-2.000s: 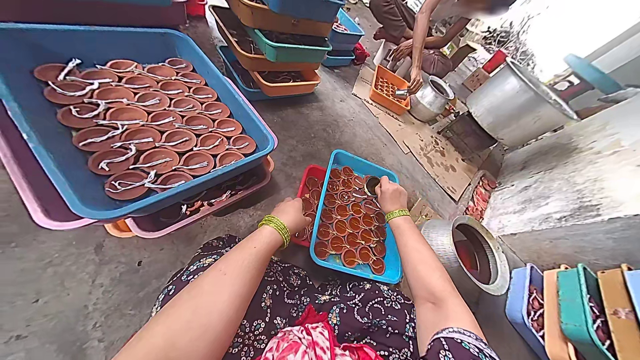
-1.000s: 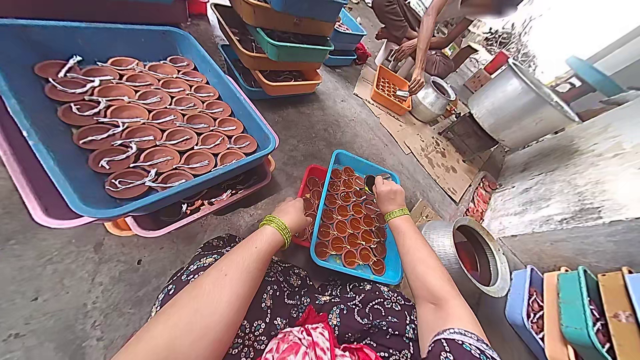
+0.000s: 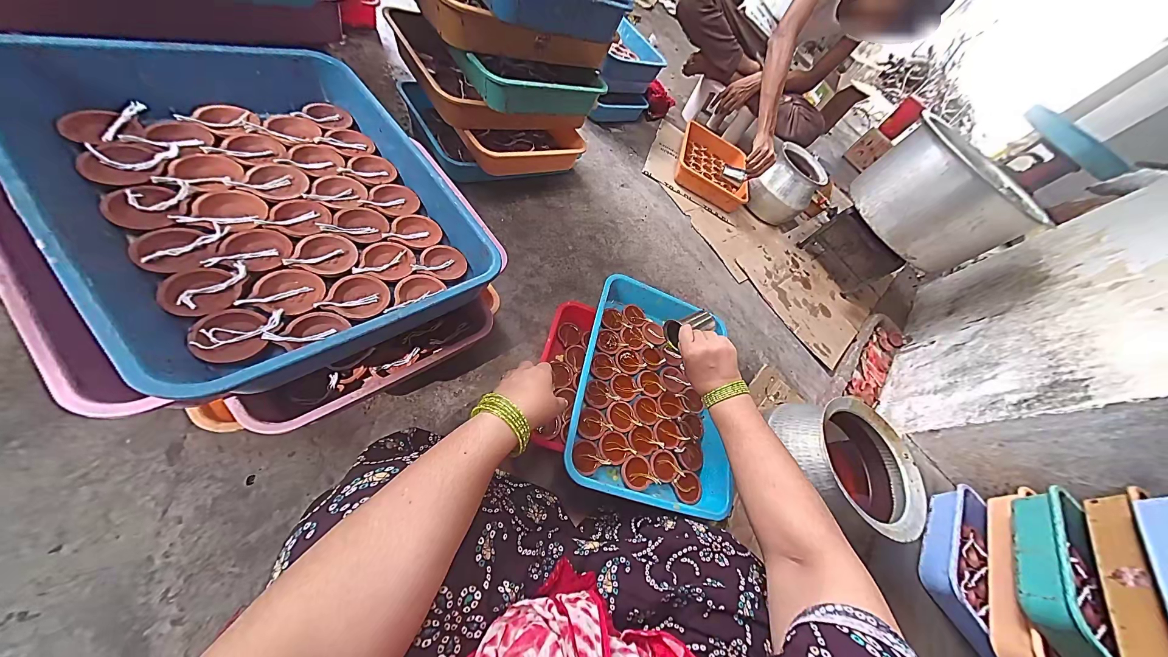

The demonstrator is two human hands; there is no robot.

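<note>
My right hand [image 3: 709, 360] grips a small metal cup [image 3: 695, 321], tilted over the upper right of a light-blue plastic tray [image 3: 650, 503]. That tray holds several clay lamps [image 3: 626, 416] with wicks, filled with amber liquid or wax. Beside its left side is my left hand [image 3: 532, 391], over a red tray [image 3: 551, 348] of similar lamps; the fingertips are partly hidden, and whether they hold anything does not show. An aluminium pot [image 3: 796, 432] with reddish-brown contents lies right of my right forearm.
At left, a large blue tray [image 3: 137, 363] of clay lamps with white wicks rests on stacked trays. More stacked trays [image 3: 525, 89] stand behind. A person [image 3: 776, 64] works by an orange tray [image 3: 683, 173], a small pot [image 3: 787, 187] and a large pot [image 3: 944, 201]. Trays [image 3: 954, 566] line the lower right.
My right hand has stayed near the tray's upper right corner, while the cup in it has changed its tilt. My left hand has stayed beside the tray.
</note>
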